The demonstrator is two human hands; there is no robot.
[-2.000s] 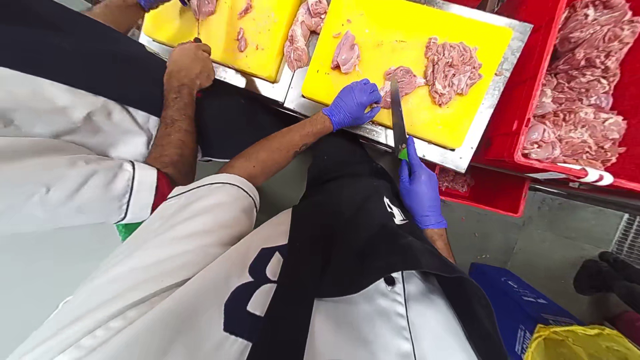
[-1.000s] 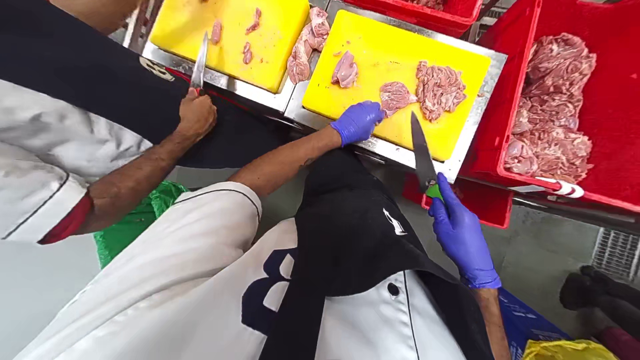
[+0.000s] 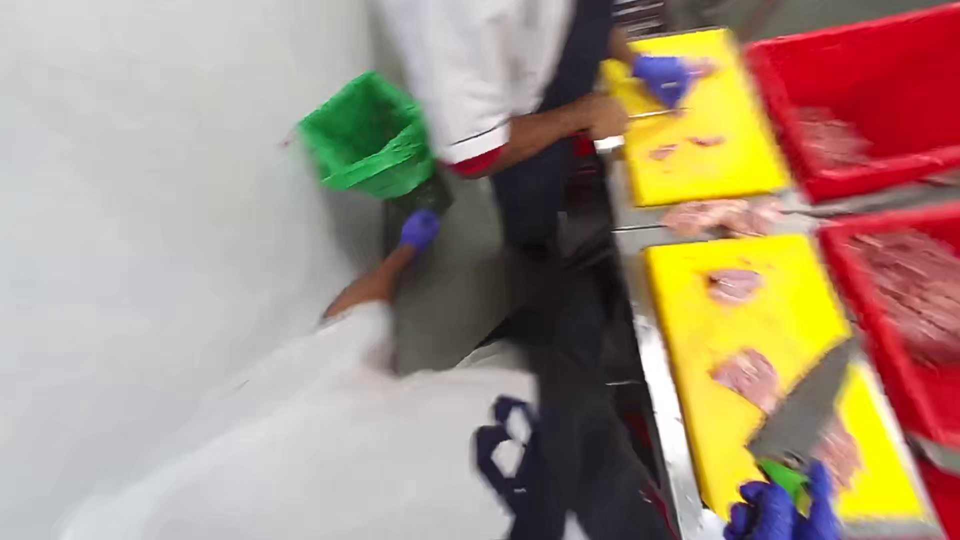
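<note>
My right hand point(image 3: 784, 510), in a blue glove, is closed on the green handle of a knife point(image 3: 802, 405) whose wide blade lies over the near yellow cutting board point(image 3: 720, 322). Beneath and beside the blade are pieces of raw meat point(image 3: 748, 379), and another raw meat piece point(image 3: 733, 285) rests farther up the board. Away from the board, my left hand point(image 3: 420, 229), also gloved in blue, is stretched out just below a bin with a green liner point(image 3: 367, 142). Blur hides its fingers, so whether it holds anything is unclear.
A co-worker's gloved hand point(image 3: 664, 79) and bare hand point(image 3: 604, 116) work at the second yellow board point(image 3: 701, 165). Raw meat strips point(image 3: 724, 217) lie between the boards. Red crates point(image 3: 832, 300) with meat stand along the far side. A metal table edge point(image 3: 667, 427) borders the boards.
My left hand has left the board and reached out toward the green-lined bin. The knife in my right hand is now over the board and meat. The view has swung strongly to the left.
</note>
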